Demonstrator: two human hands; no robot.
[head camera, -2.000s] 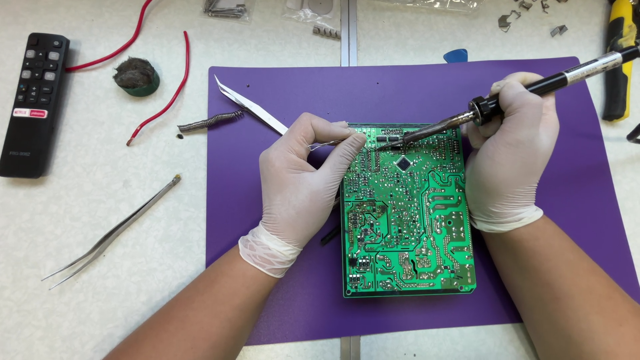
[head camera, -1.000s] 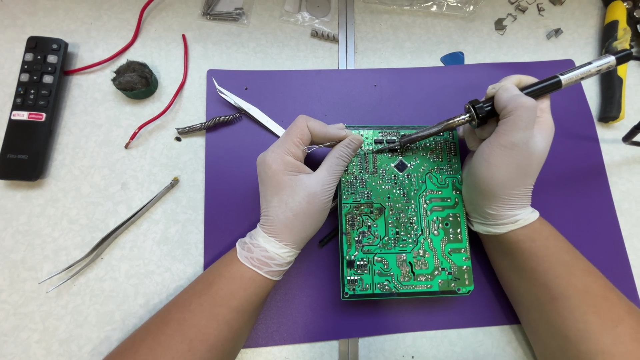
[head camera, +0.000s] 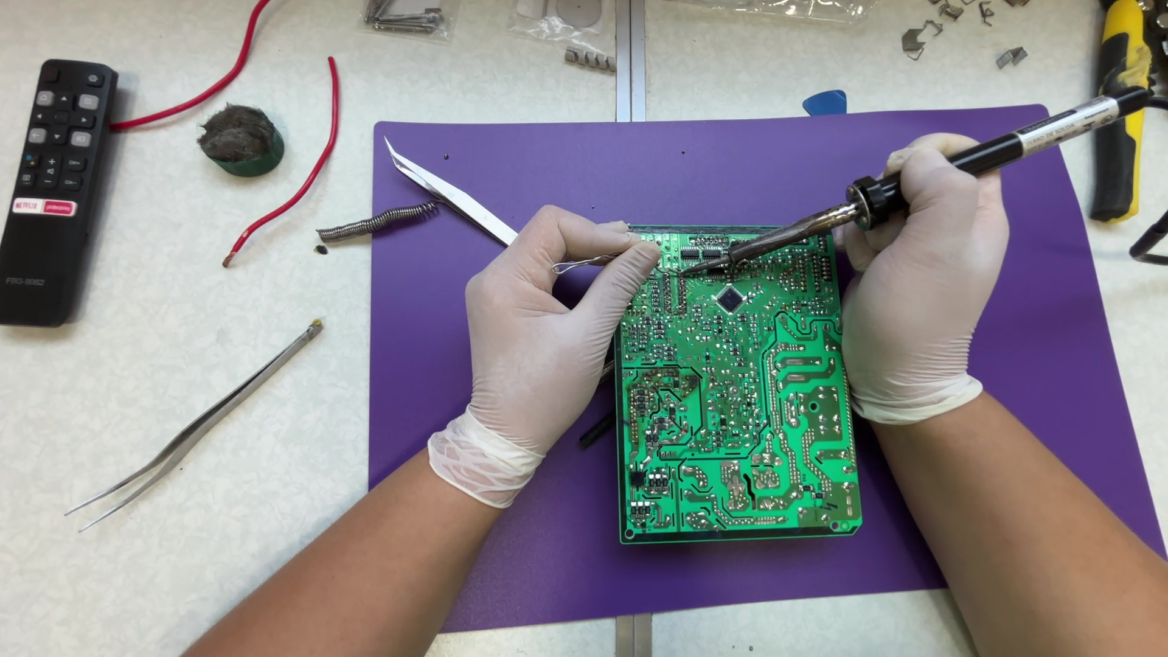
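Observation:
A green printed circuit board (head camera: 730, 392) lies on a purple mat (head camera: 511, 566), its soldered side up. My left hand (head camera: 557, 338), in a pale glove, pinches a thin twisted wire (head camera: 579, 265) between thumb and forefinger over the board's upper left. In my gloved right hand (head camera: 926, 274) is a soldering iron (head camera: 990, 155), held like a pen, its dark tip at the board near the left fingertips. Whether tip and wire touch cannot be told. White angled tweezers (head camera: 456, 196) lie on the mat, their rear end hidden behind my left hand.
On the left are a black remote control (head camera: 55, 192), red wires (head camera: 328, 137), a round tin of tip-cleaning wool (head camera: 242, 141), a coil of wire (head camera: 379, 222) and metal tweezers (head camera: 201, 424). Behind the mat lie a blue pick (head camera: 825, 102) and metal scraps (head camera: 922, 38). Yellow-black pliers (head camera: 1121, 119) are at right.

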